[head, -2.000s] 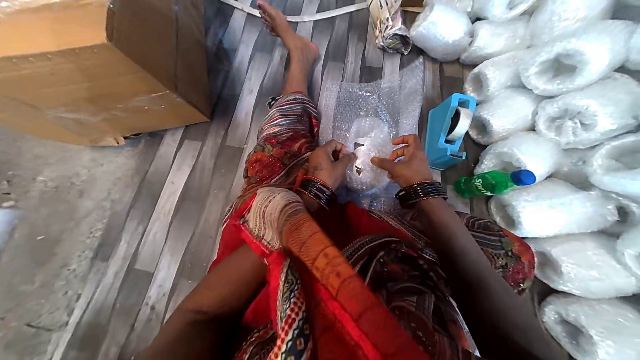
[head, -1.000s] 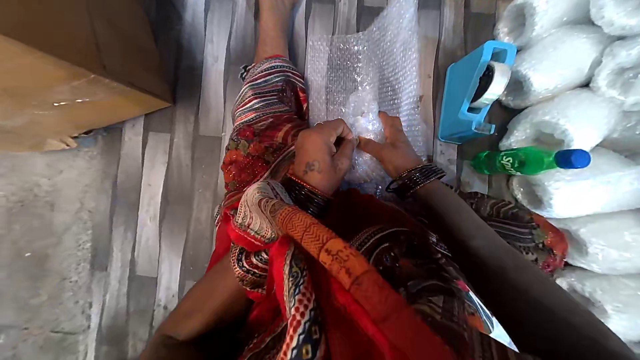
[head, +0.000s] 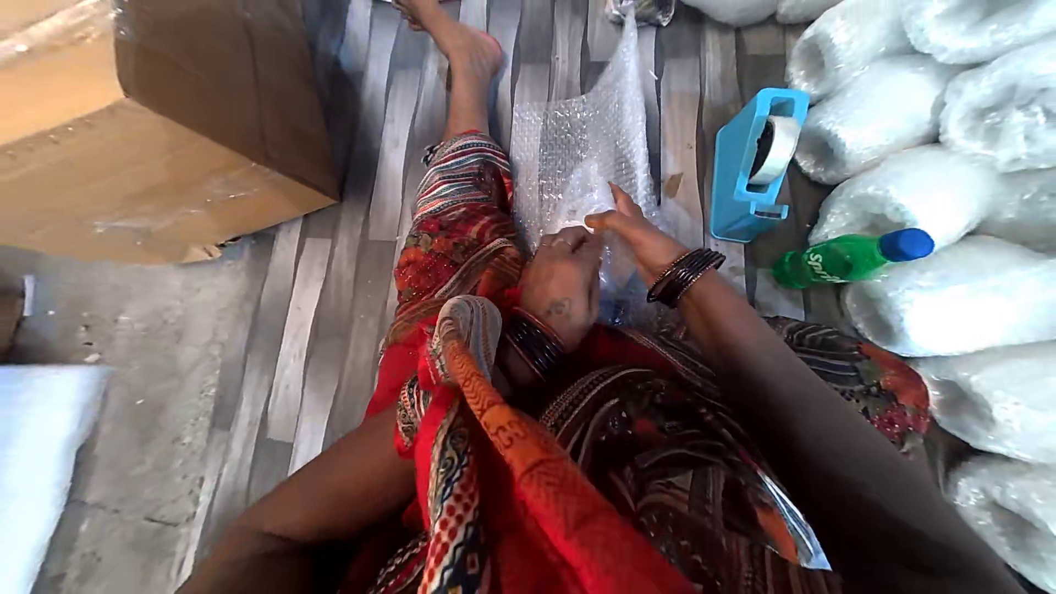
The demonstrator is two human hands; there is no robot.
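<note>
A sheet of clear bubble wrap [head: 569, 136] lies on the floor between my legs, with a whitish item [head: 584, 198] on its near part; what the item is cannot be told. My left hand [head: 563, 285] is at the item's near edge, back upward, fingers curled, and whatever they hold is hidden. Just right of it, my right hand [head: 639, 231] has its thumb and fingers at the same edge, close to the left fingertips. A blue tape dispenser [head: 734, 177] with a roll of clear tape [head: 775, 151] stands to the right of the wrap.
A green plastic Sprite bottle with a blue cap [head: 841, 260] lies near the dispenser. Several bubble-wrapped bundles [head: 883, 115] are piled along the right. A large cardboard box [head: 181, 157] stands at the upper left. A white sheet-like thing [head: 41, 445] is at the left edge.
Two seconds ago both hands were spread over the white item, fingers apart; now they are close together at its near edge. The view has shifted.
</note>
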